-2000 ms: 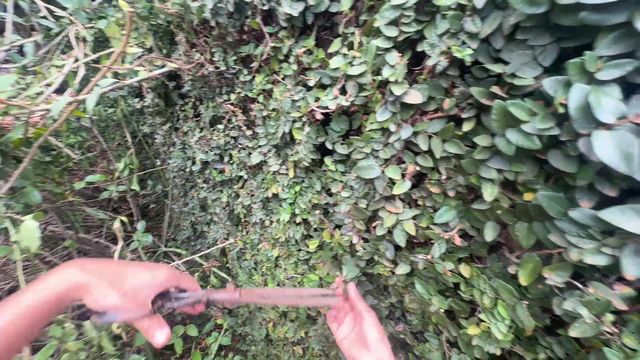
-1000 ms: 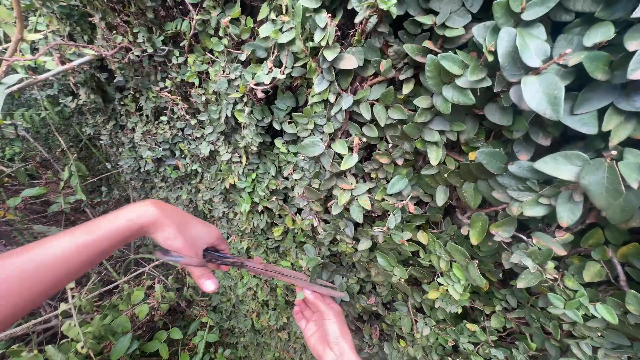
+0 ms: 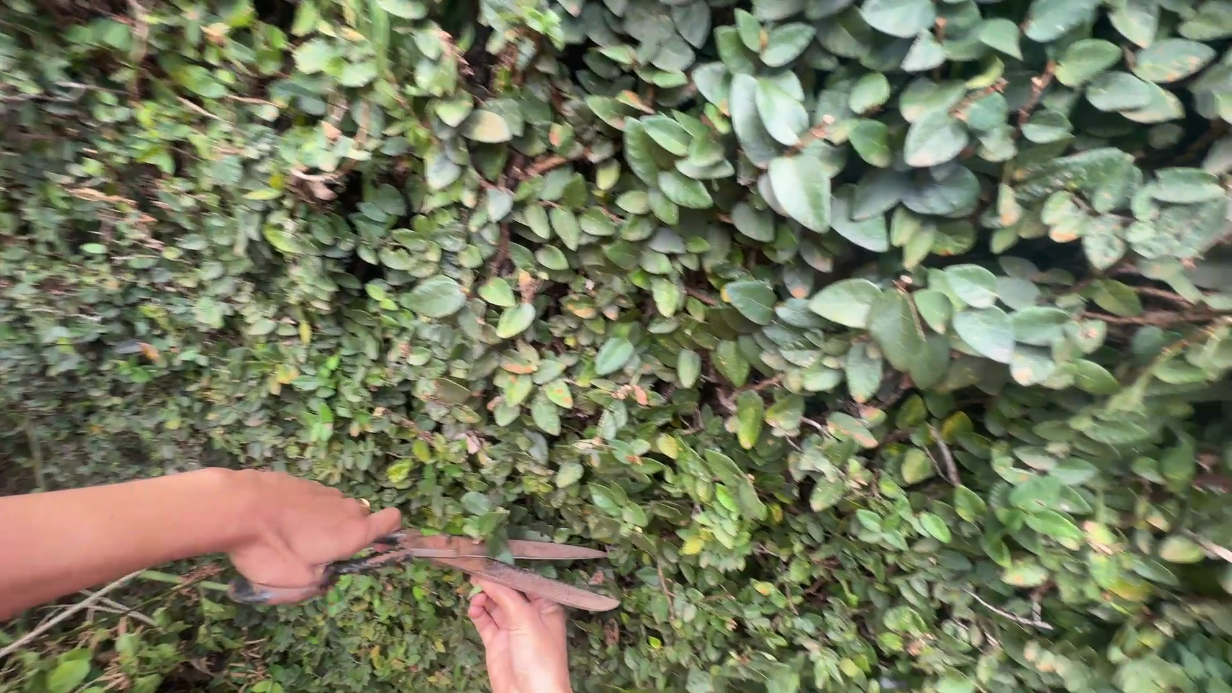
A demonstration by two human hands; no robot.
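My left hand (image 3: 298, 534) is closed around the dark handles of a pair of scissors (image 3: 520, 577) with long, brownish, worn blades. The blades point right and stand apart, with a green leaf between them near the pivot. Below the lower blade is my right hand (image 3: 522, 630), palm partly up, its fingertips at the blade's underside; whether they pinch the blade or a bit of plant cannot be told. Both hands are close in front of a wall of leafy climbing plant (image 3: 616, 356).
Larger leaves (image 3: 799, 188) stick out from the growth at the upper right. Thin bare stems (image 3: 72, 611) and low greenery lie at the lower left. A dry twig (image 3: 1006, 611) shows at the lower right.
The scissor blades, together before, now stand apart. The view has shifted to the right along the foliage. The bare branches at the upper left have left the view.
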